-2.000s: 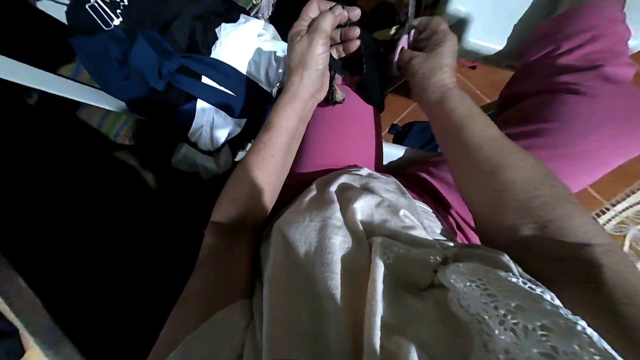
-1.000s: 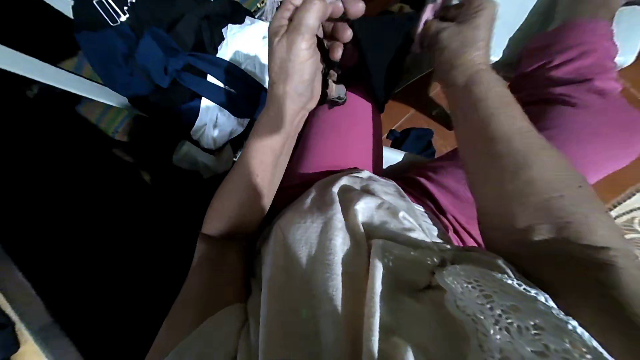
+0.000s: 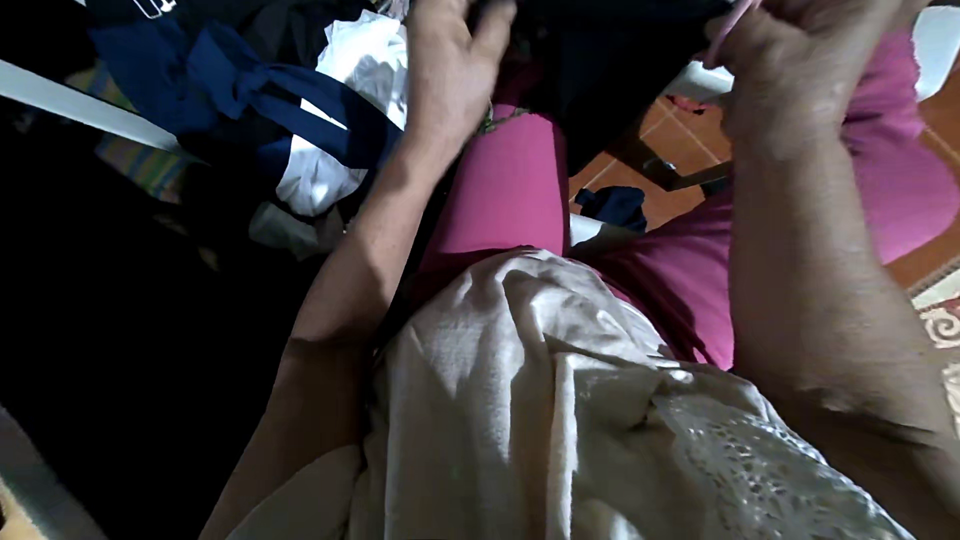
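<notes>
Black cloth (image 3: 607, 67) hangs over my pink-clad thigh and down between my hands. My left hand (image 3: 457, 60) is at the cloth's left side, its upper part cut off by the top edge; whether its fingers grip the cloth is hidden. At the cloth's right edge, my right hand (image 3: 795, 67) is closed on a pink handle (image 3: 731, 30), which looks like that of a pair of scissors; the blades do not show. Thin scraps of thread or trim (image 3: 502, 118) lie on the thigh beside my left wrist.
At the left lies a heap with dark blue cloth (image 3: 270, 90) and white cloth (image 3: 364, 56), next to a pale bar (image 3: 90, 105). A dark cloth piece (image 3: 615, 206) is on the tiled floor (image 3: 667, 135). A white woven item (image 3: 945, 322) shows at the right edge.
The black cloth is now spread wide between my hands. My left hand has turned from palm up to back up. My right hand has moved farther right with the pink handle.
</notes>
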